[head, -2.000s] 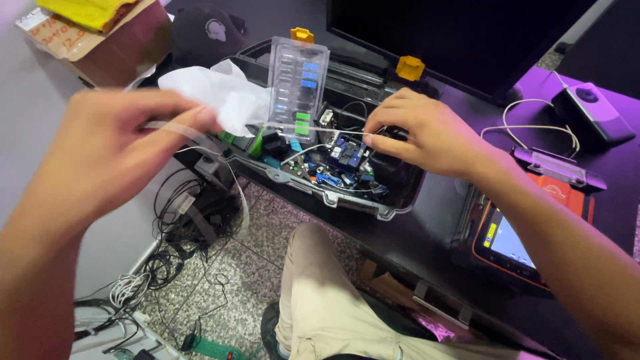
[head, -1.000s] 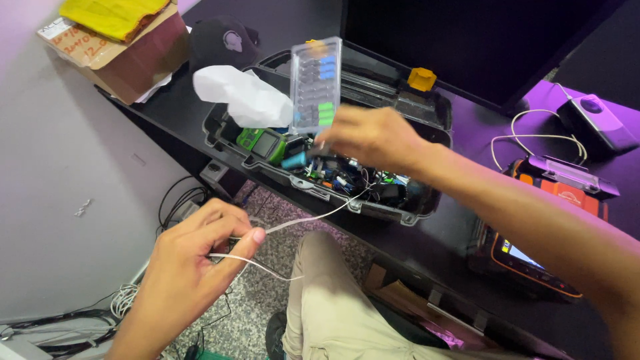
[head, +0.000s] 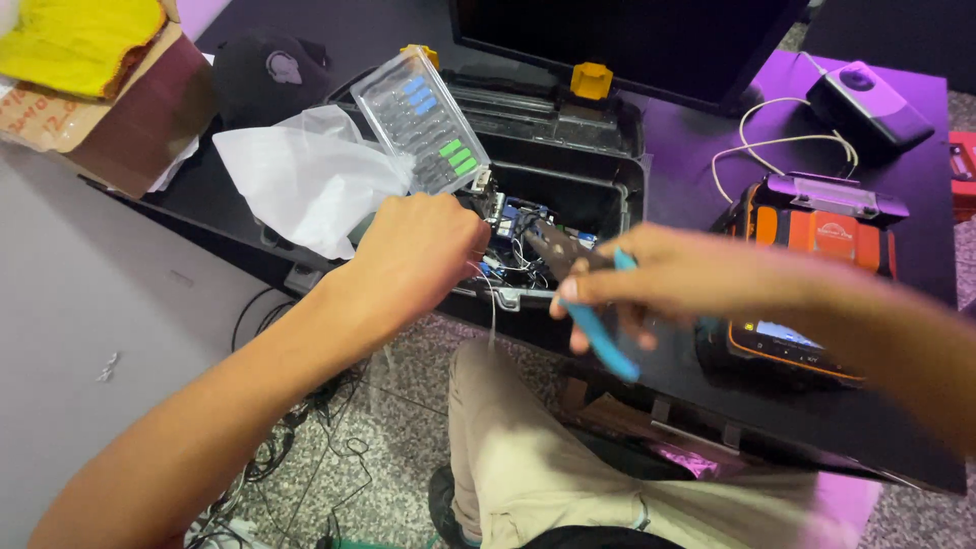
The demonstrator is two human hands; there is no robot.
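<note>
Over the front edge of an open black hard case (head: pixel 633 183), my left hand (head: pixel 427 255) is closed on a thin white cable (head: pixel 492 301), whose free part hangs down below the fist. To its right, my right hand (head: pixel 618 293) holds wire strippers (head: pixel 602 335) with blue handles; their dark jaws point left over the case. Small electronic parts and wires (head: pixel 518 236) lie in the case. A clear plastic box (head: pixel 423 114) with blue, green and dark pieces leans by the case's left part. White paper or cloth (head: pixel 305 171) lies left of it.
An orange and black fusion splicer (head: pixel 823 236) stands at the right, with a black device (head: pixel 869 107) and white cord behind it. A monitor (head: pixel 633 46) is at the back. A cardboard box (head: pixel 145 114) under a yellow cloth (head: pixel 84 46) and a dark cap (head: pixel 267 76) are at the left.
My left hand has moved up and right to the case with the cable. My right hand has come away from the case's contents toward the right, and the blue-handled strippers now show plainly in it.
</note>
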